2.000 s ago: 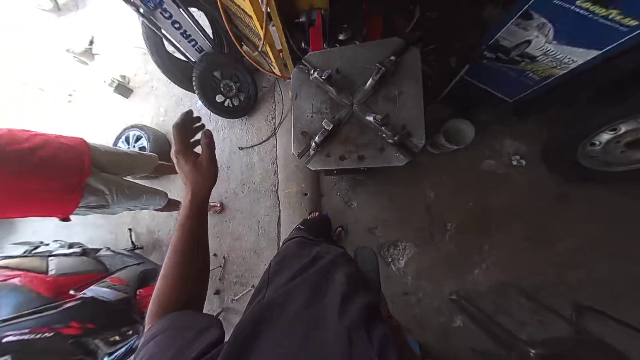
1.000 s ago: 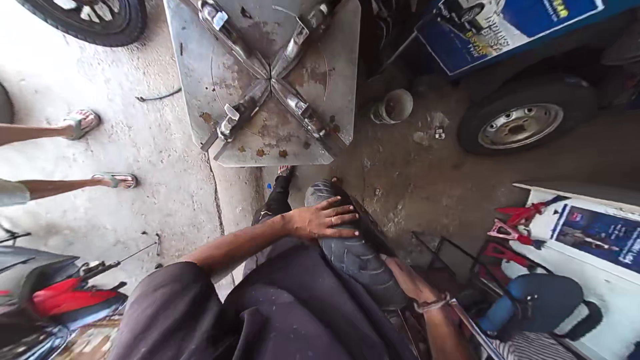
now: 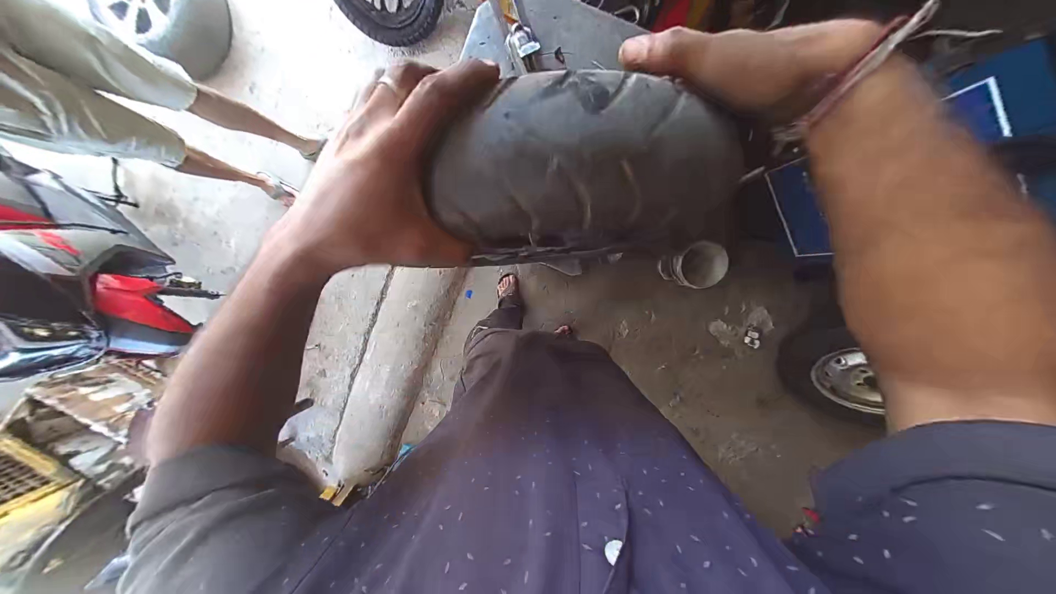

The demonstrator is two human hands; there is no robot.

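A worn black rubber tire (image 3: 586, 165) is held up in front of my chest, tread toward me, between both hands. My left hand (image 3: 384, 165) grips its left side, thumb along the lower edge and fingers over the top. At the upper right, my right hand (image 3: 734, 70) holds the tire's top right edge; most of its fingers are hidden behind the tire. Beyond the tire, partly covered by it, is the metal turntable of a tire changer (image 3: 577, 37) with a clamp jaw (image 3: 522, 41) showing.
A person in light shorts (image 3: 99, 91) stands at the upper left, above a red and black motorcycle (image 3: 124, 301). Another wheel (image 3: 392, 16) lies near the turntable. A bucket (image 3: 701, 264) stands on the floor beyond the tire, and a wheel with a steel rim (image 3: 846, 379) is at the right.
The tire was low at my right side one second ago, with my left hand flat on its tread; now both hands hold it raised before me. The view has shifted.
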